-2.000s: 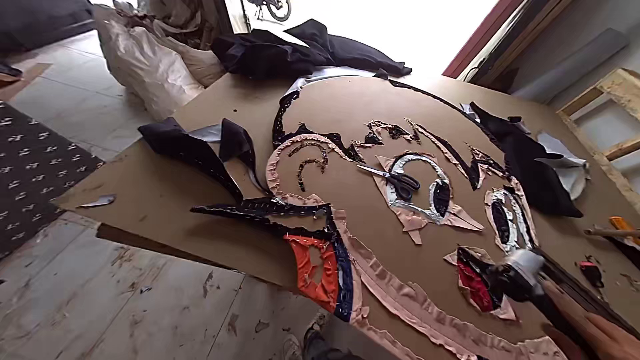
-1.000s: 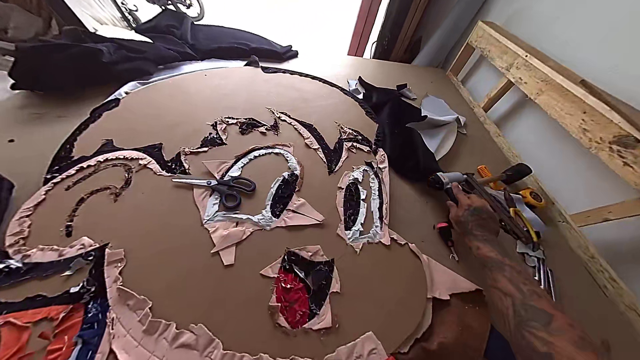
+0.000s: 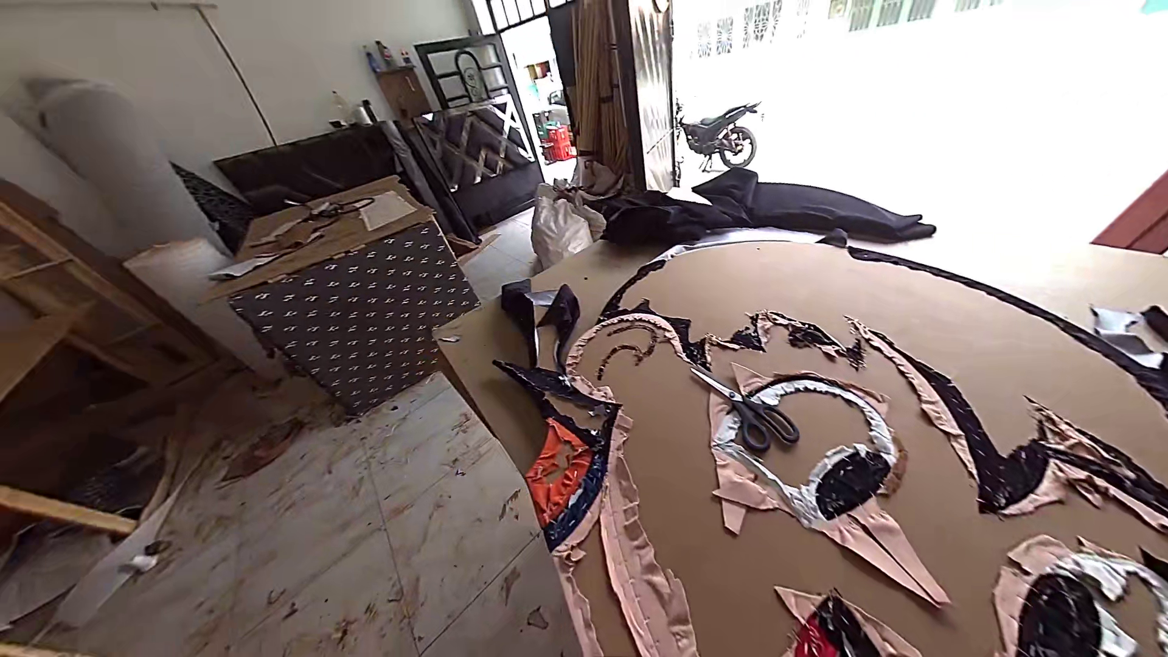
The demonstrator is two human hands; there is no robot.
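Note:
Neither of my hands is in view. Scissors with black handles (image 3: 765,423) lie on a large brown board (image 3: 766,557), their blades over the edge of an eye-shaped fabric piece (image 3: 853,479) in white, black and pink. Pink fabric strips (image 3: 639,557) run down the board's left part, beside an orange and dark blue fabric piece (image 3: 558,470). A red and black fabric piece (image 3: 830,630) shows at the bottom edge. Black fabric strips (image 3: 958,274) follow the curved outline at the top, and loose black fabric (image 3: 538,319) lies at the left edge.
Beyond the board is a heap of black fabric (image 3: 803,205) next to a pale sack (image 3: 561,228). A patterned box-like piece (image 3: 365,310) stands at the left on the tiled floor (image 3: 365,520), which has scraps on it. A motorcycle (image 3: 721,137) is outside the doorway.
The view has swung left. The hand at the right of the board, beside the tools one second ago, is out of view. The scissors lie in the same place on the fabric.

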